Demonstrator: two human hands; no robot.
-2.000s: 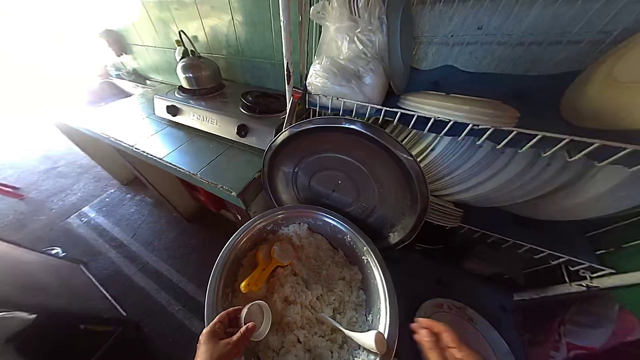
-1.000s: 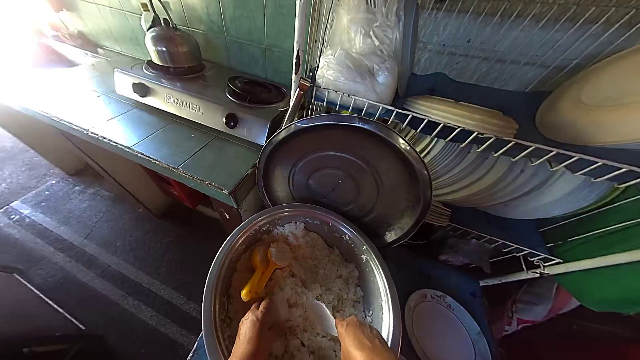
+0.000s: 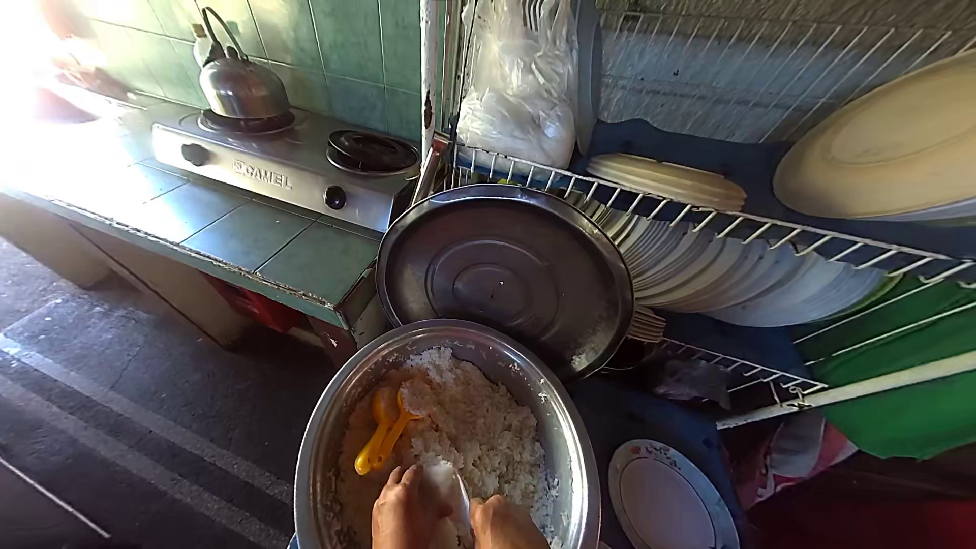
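Note:
A large round metal pot [image 3: 576,457] holds cooked white rice [image 3: 488,419]. Two yellow plastic scoops [image 3: 381,438] lie on the rice at the left. Inside the pot, at its near side, my left hand [image 3: 404,507] is closed around something at the rice that its fingers mostly cover, likely the small white cup. My right hand [image 3: 503,522] grips a white rice paddle [image 3: 460,492], its blade against the rice beside my left hand. The round metal lid [image 3: 499,286] leans upright behind the pot.
A two-burner gas stove [image 3: 263,171] with a metal kettle [image 3: 242,88] stands on the tiled counter [image 3: 320,255] at left. A wire dish rack [image 3: 732,229] holds plates [image 3: 709,263] at right. A floral-rimmed plate [image 3: 663,499] lies right of the pot.
Both hands have moved into the pot. My right hand, empty two seconds ago, has taken hold of the white paddle that lay on the rice. The view has shifted somewhat.

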